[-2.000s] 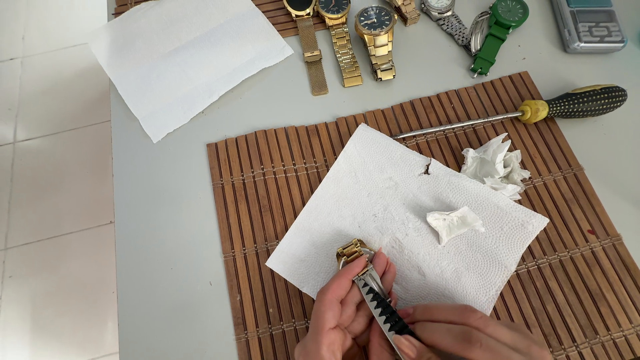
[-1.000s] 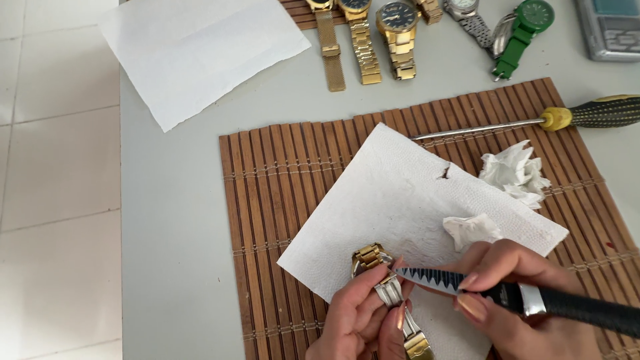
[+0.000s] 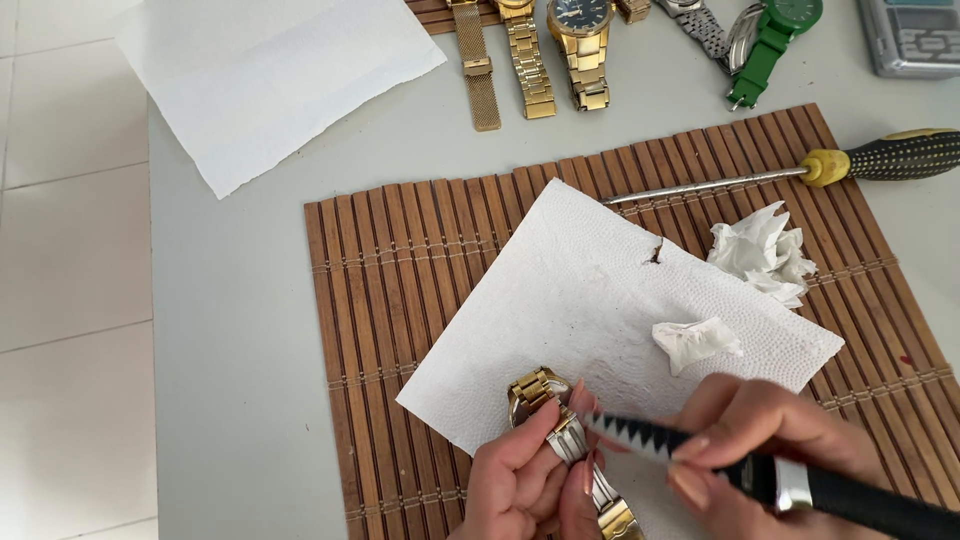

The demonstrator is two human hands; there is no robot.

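My left hand (image 3: pixel 525 480) grips a gold-coloured wristwatch (image 3: pixel 534 388) by its metal bracelet, near the lower edge of a white paper towel (image 3: pixel 525 300). The silver-coloured folding clasp (image 3: pixel 606 491) hangs unfolded below my fingers. My right hand (image 3: pixel 765 450) holds a knife (image 3: pixel 637 436) with a black handle, a metal collar and a black saw-tooth pattern on its blade. The blade's tip is close beside the bracelet; whether they touch is hard to tell. A small crumpled tissue (image 3: pixel 694 343) lies on the towel above my right hand.
The towel lies on a brown bamboo mat (image 3: pixel 382 300). A long screwdriver (image 3: pixel 712 184) and a larger crumpled tissue (image 3: pixel 761 251) are at upper right. Several watches, including a green one (image 3: pixel 757 67), line the top, beside a grey device (image 3: pixel 911 45). White paper (image 3: pixel 277 82) lies at upper left.
The knife blade, lying along the bracelet two seconds ago, now points in from the right. The clasp shows unfolded below my left fingers, and my right hand has moved to the right.
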